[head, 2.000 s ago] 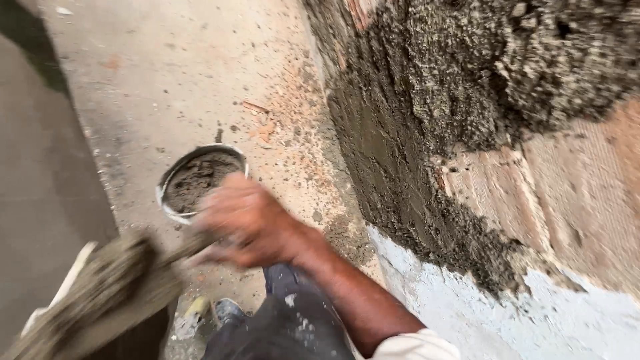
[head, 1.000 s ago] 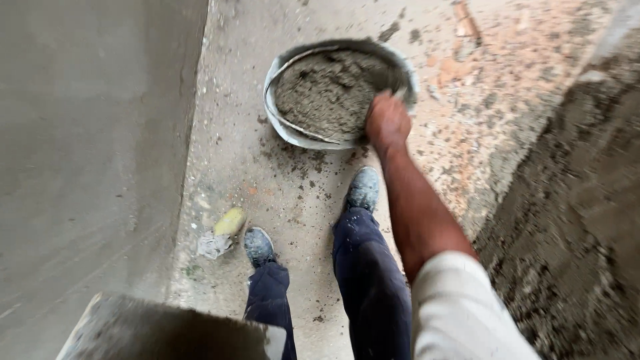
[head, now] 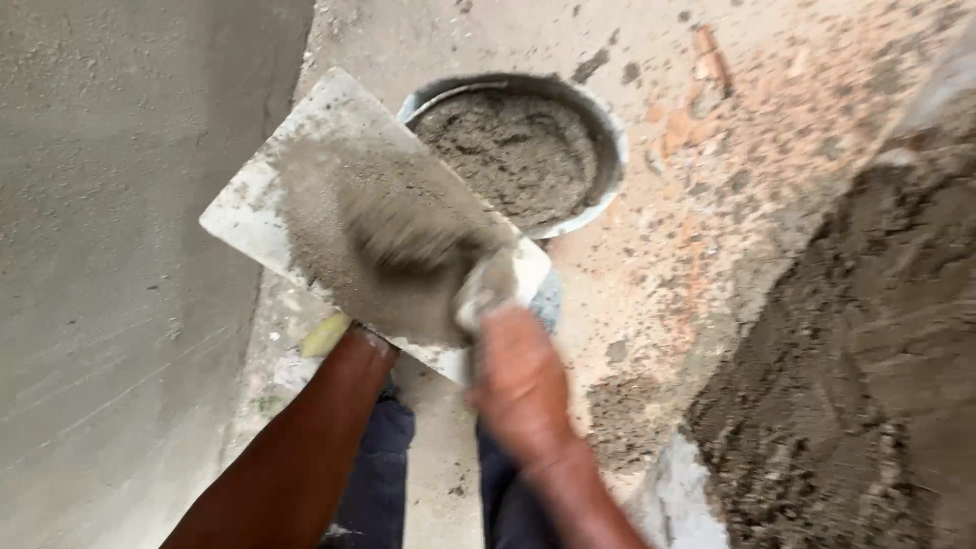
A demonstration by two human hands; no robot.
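A pale rectangular plasterer's hawk (head: 252, 221) lies across the middle of the view, mortar (head: 320, 206) spread over much of its face. My left forearm reaches beneath it; the left hand (head: 374, 339) is almost wholly hidden under the board, so its grip does not show. Blurred by motion, my right hand (head: 522, 374) is closed around the handle of a trowel (head: 488, 293) at the hawk's near right corner, its blade over a lump of mortar. Just beyond the hawk stands a bucket (head: 614, 152) with mortar inside, partly covered by the board's edge.
A grey rendered wall (head: 114, 229) rises at the left. On the right, a wall carries rough wet mortar (head: 854, 358). Mortar bits and a broken reddish piece (head: 711, 57) litter the concrete floor (head: 450, 457). A yellowish object (head: 324, 335) lies beside my left leg.
My right hand has moved from the bucket to the hawk. The hawk, at the bottom edge one second ago, is now in mid-view with mortar on it.
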